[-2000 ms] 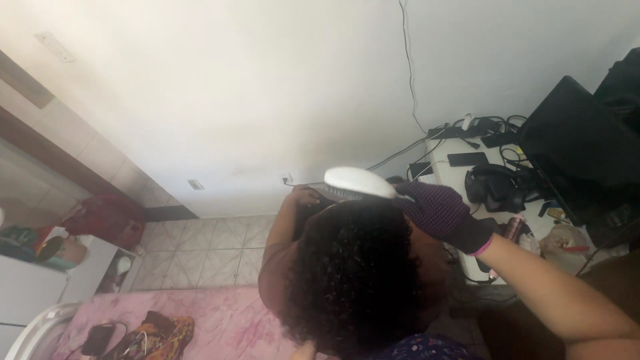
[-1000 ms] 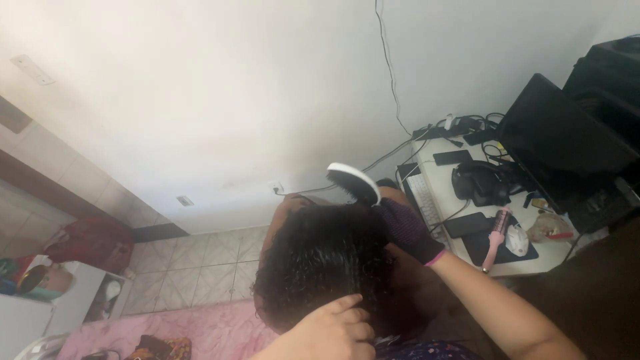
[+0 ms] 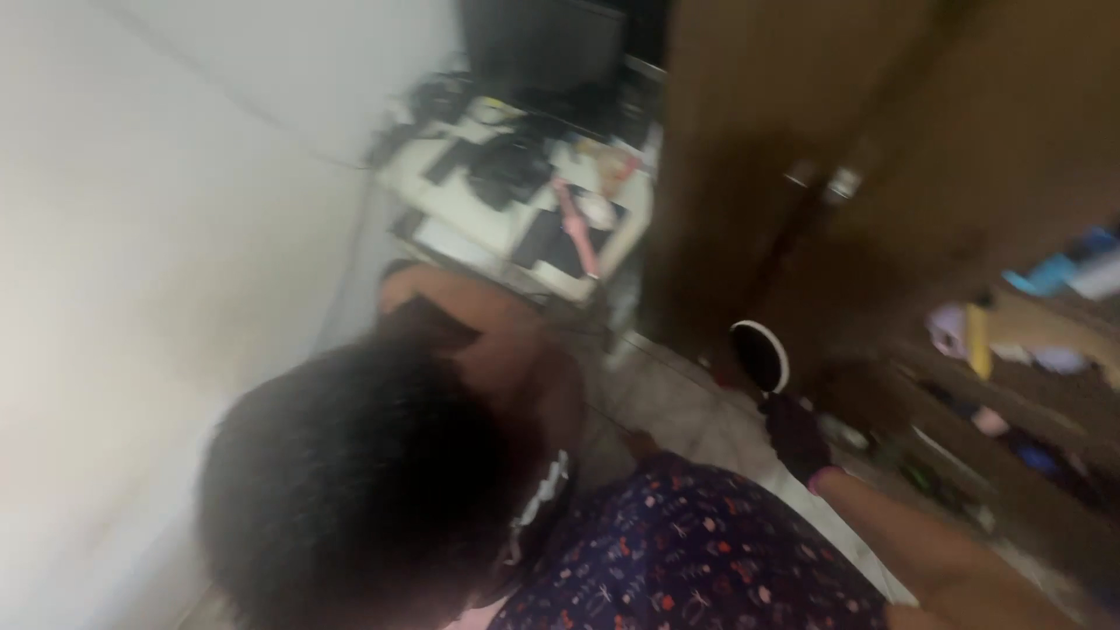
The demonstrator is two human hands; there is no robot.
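Note:
My right hand [image 3: 796, 437], in a dark glove with a pink cuff, grips the handle of an oval hairbrush [image 3: 759, 357] with a white rim and dark bristle side. Hand and brush are over the floor, to the right of a seated person and apart from the hair. The person's dark curly hair [image 3: 341, 472] fills the lower left, blurred. My left hand does not show. My dark floral-print garment [image 3: 691, 551] is at the bottom middle.
A white desk [image 3: 634, 223] beyond the person holds a monitor [image 3: 542, 52], a black headset [image 3: 507, 166] and a pink styling tool [image 3: 573, 227]. A brown wardrobe [image 3: 752, 114] stands right of it, near cluttered shelves [image 3: 1041, 394]. The wall is at left.
The view has swung to the right. My right hand has moved away from the person's head with the brush. My left hand, on the hair a second ago, is out of view.

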